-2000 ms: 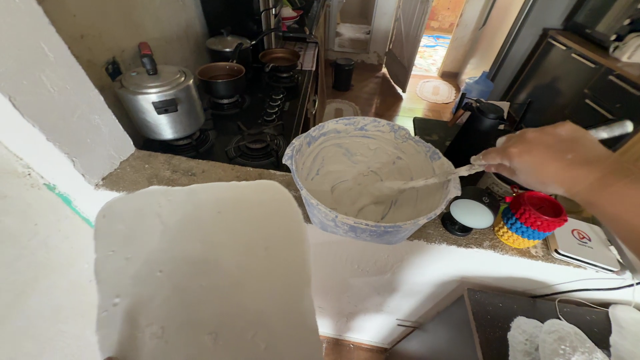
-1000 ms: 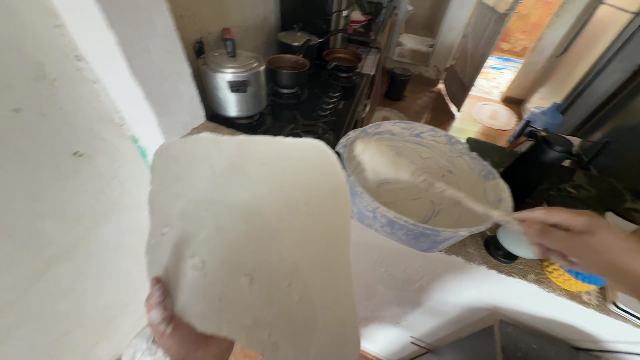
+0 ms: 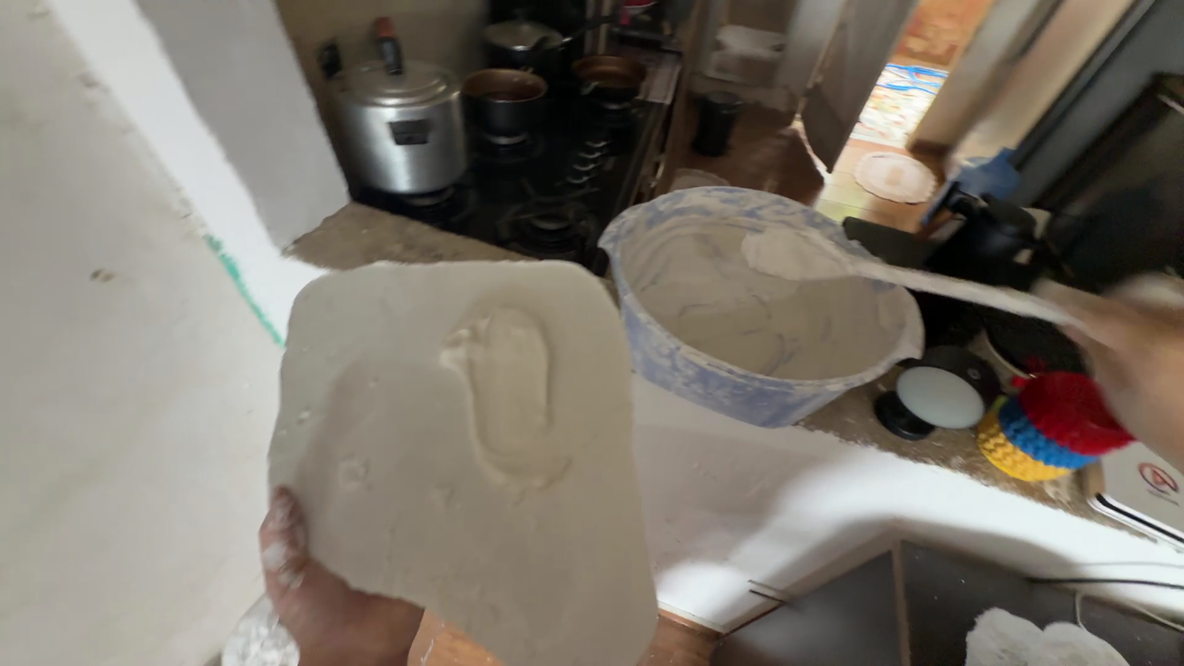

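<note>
My left hand (image 3: 324,592), smeared with white, grips the lower left edge of a flat board coated in off-white paste (image 3: 398,398). A fresh oval dollop of paste (image 3: 509,388) lies on the board's upper right part. Blurred at the right edge, my right hand (image 3: 1128,342) holds the handle of a paste-covered spoon or spatula (image 3: 962,289). The tool's broad head is over the blue plastic tub (image 3: 731,393), whose inside is coated with the same paste. The tub stands on the narrow counter, just right of the board.
Behind the board are a stove (image 3: 555,222), a pressure cooker (image 3: 404,129) and pans (image 3: 504,102). Right of the tub stand a round white-faced device (image 3: 939,398), a crocheted red, blue and yellow holder (image 3: 1036,435) and a dark jug (image 3: 990,240). A wall (image 3: 120,370) borders the left side.
An oval dollop now lies on the board, which showed none in the earlier frames. My left hand and the board have come up into fuller view since two seconds ago. The view has shifted.
</note>
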